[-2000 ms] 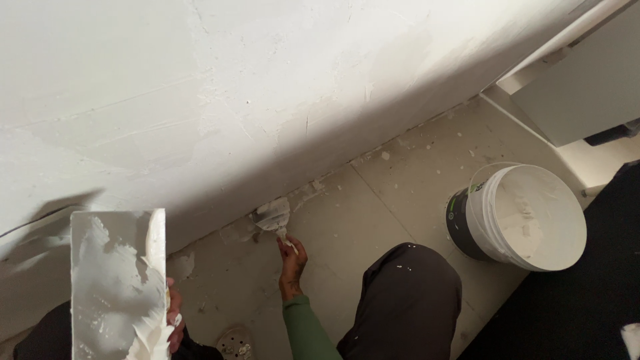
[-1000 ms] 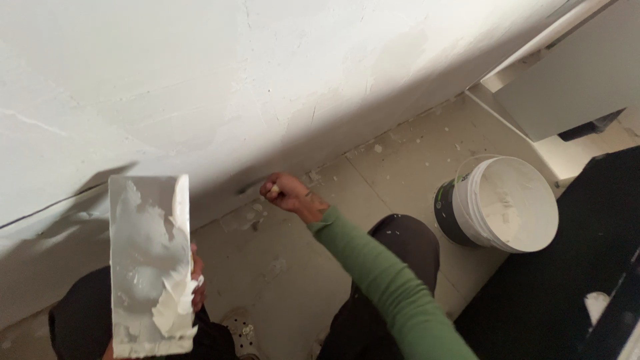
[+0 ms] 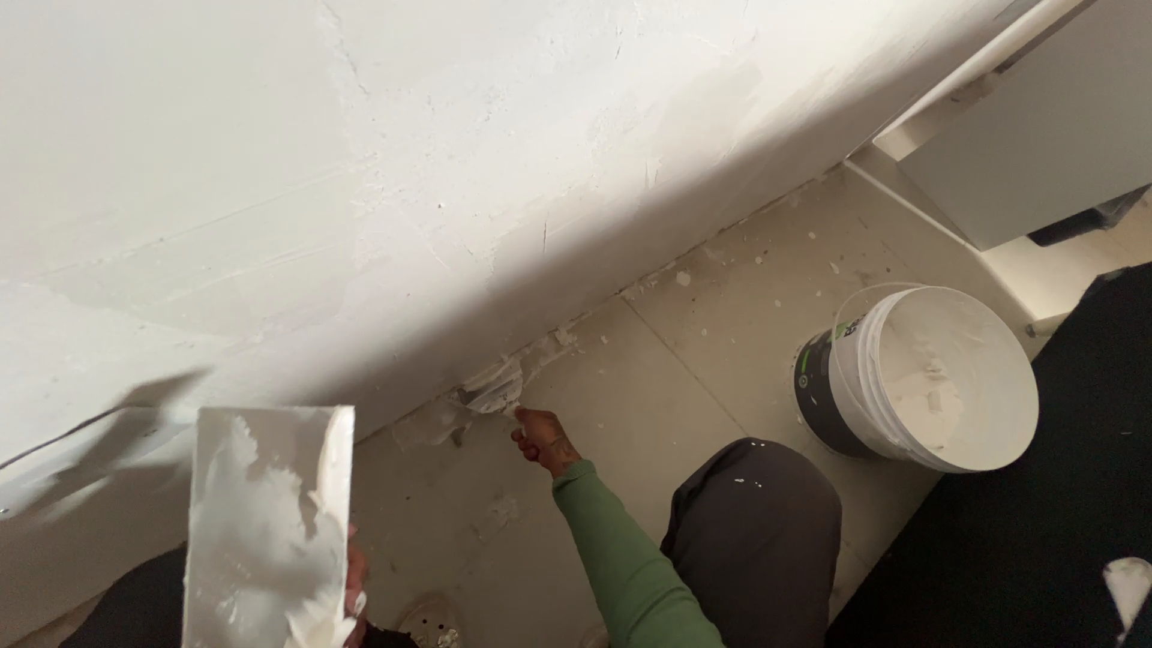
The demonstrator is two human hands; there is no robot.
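My left hand (image 3: pixel 356 576) is mostly hidden behind a flat rectangular plastering trowel (image 3: pixel 261 522), which it holds with the face up; white joint compound is smeared over the plate and piled along its right edge and lower corner. A putty knife (image 3: pixel 495 391) is gripped by its handle in my right hand (image 3: pixel 545 439), its compound-coated blade at the foot of the white wall (image 3: pixel 432 180), where wall and floor meet. To the right, a white plastic bucket (image 3: pixel 958 378) with a wire handle has compound inside.
Tiled floor (image 3: pixel 720 324) with compound splatters runs along the wall. My bent knee (image 3: pixel 756 531) is between my right arm and the bucket. A black covering (image 3: pixel 1035 540) lies at the lower right, and a grey panel (image 3: pixel 1035 126) stands at the upper right.
The putty knife's blade, hidden by my right hand a second ago, shows again at the base of the wall. The trowel stays in my left hand.
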